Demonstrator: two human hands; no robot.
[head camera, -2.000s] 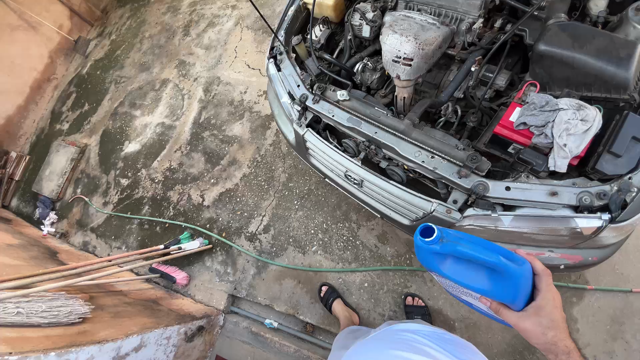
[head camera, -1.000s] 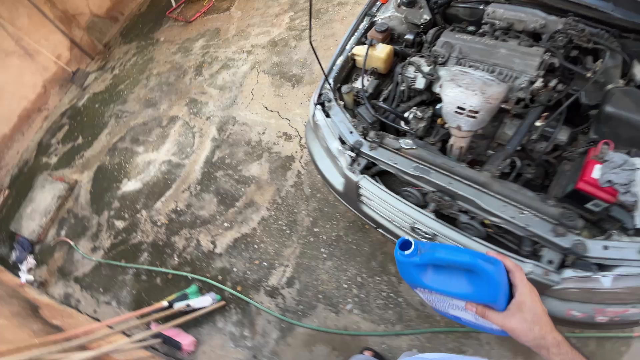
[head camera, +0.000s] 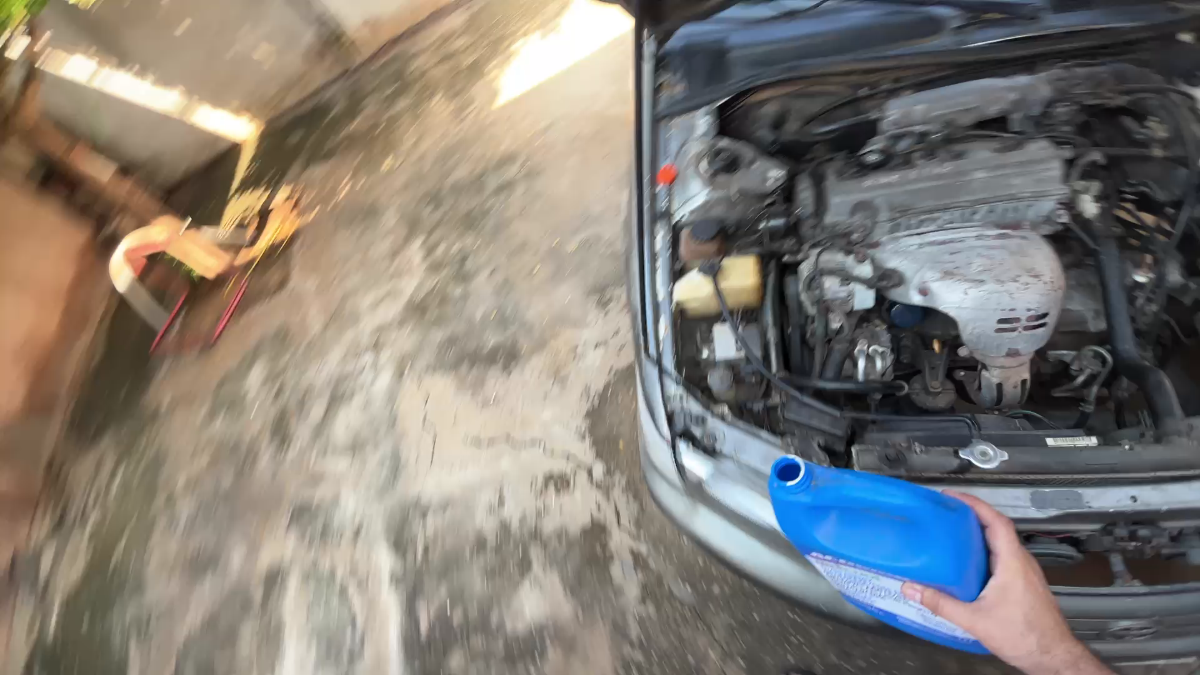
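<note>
My right hand (head camera: 1012, 591) grips a blue plastic jug (head camera: 891, 534) by its base end, at the lower right. The jug lies on its side with its uncapped mouth pointing to the upper left, and a label with writing covers its lower side. Beyond it is the open engine bay of a silver car, with a scratched metal heat shield (head camera: 984, 281), a radiator cap (head camera: 983, 455) and a yellowish plastic reservoir (head camera: 720, 286). The jug overlaps the car's front edge in view; whether they touch I cannot tell. My left hand is out of view.
A stained concrete floor (head camera: 422, 375) stretches along the car's left side. Blurred objects with red legs (head camera: 225, 309) stand by the wall at the left. The raised hood (head camera: 844, 47) spans the top right, and a thin upright rod (head camera: 647, 187) stands at the bay's left edge.
The view has swung up and left, bringing the engine bay closer. My right hand still holds the jug. The sandals, brooms and green hose seen earlier have left the view.
</note>
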